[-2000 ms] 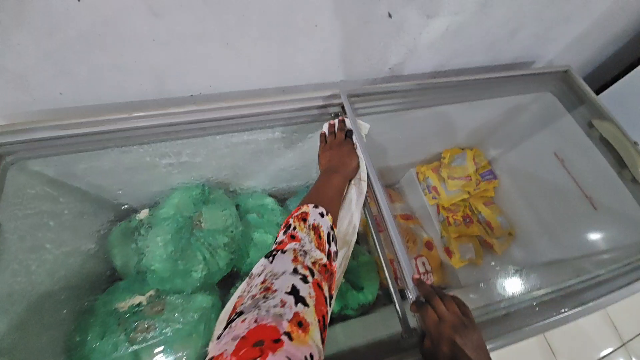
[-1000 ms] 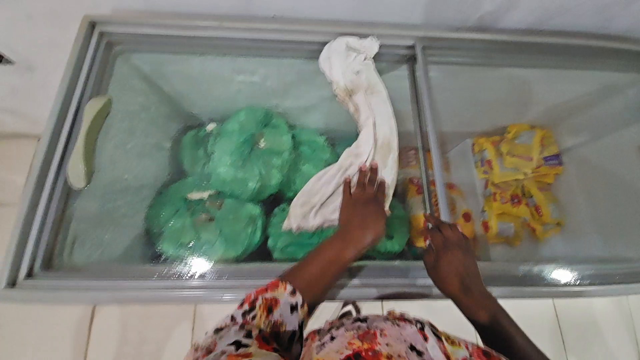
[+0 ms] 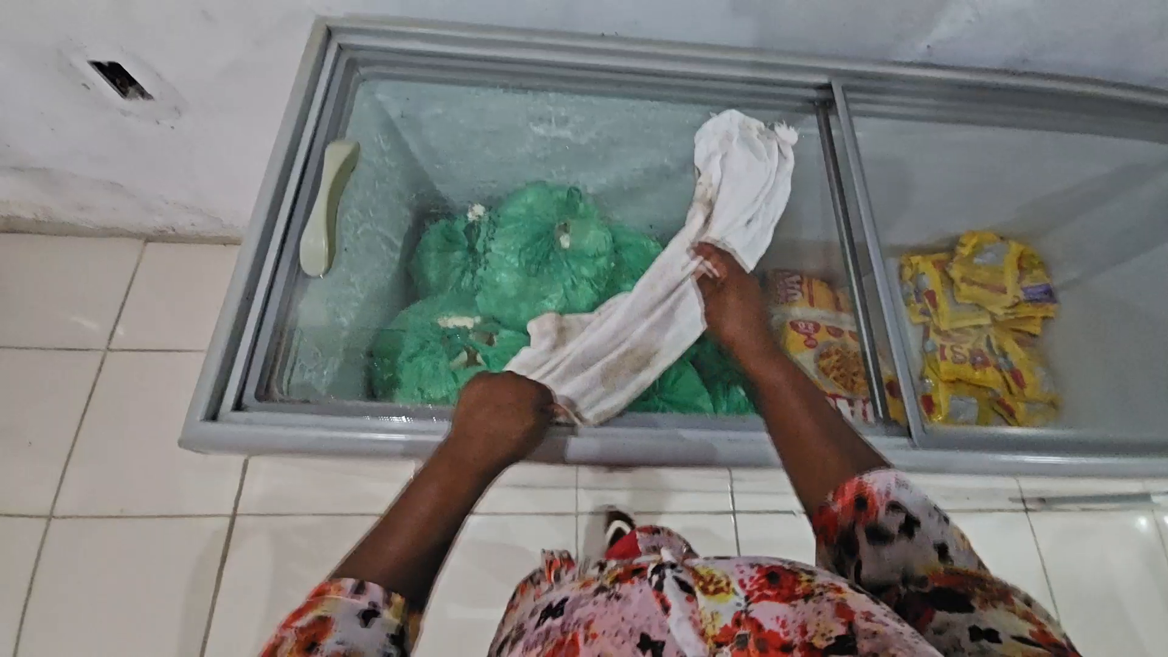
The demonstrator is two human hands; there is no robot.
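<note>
A long white cloth (image 3: 639, 338) with brownish stains lies slantwise over the left glass lid (image 3: 566, 119) of a chest freezer. My left hand (image 3: 504, 415) is closed around its near end, at the freezer's front edge. My right hand (image 3: 730, 297) grips the cloth by its right edge, around the middle of its length. The far end spreads toward the back of the lid. Under the glass are several green plastic bags (image 3: 547, 251) with knotted tops.
Yellow printed packets (image 3: 985, 328) lie below the right lid, and larger printed packs (image 3: 821, 347) are left of the metal divider (image 3: 871, 265). A pale handle (image 3: 328, 208) is on the left lid. White floor tiles (image 3: 319, 557) surround the front; a wall stands behind.
My left hand has moved from the lid's divider to the cloth's near end. My right hand, flat on the cloth's lower part before, now grips its middle. The view has shifted left.
</note>
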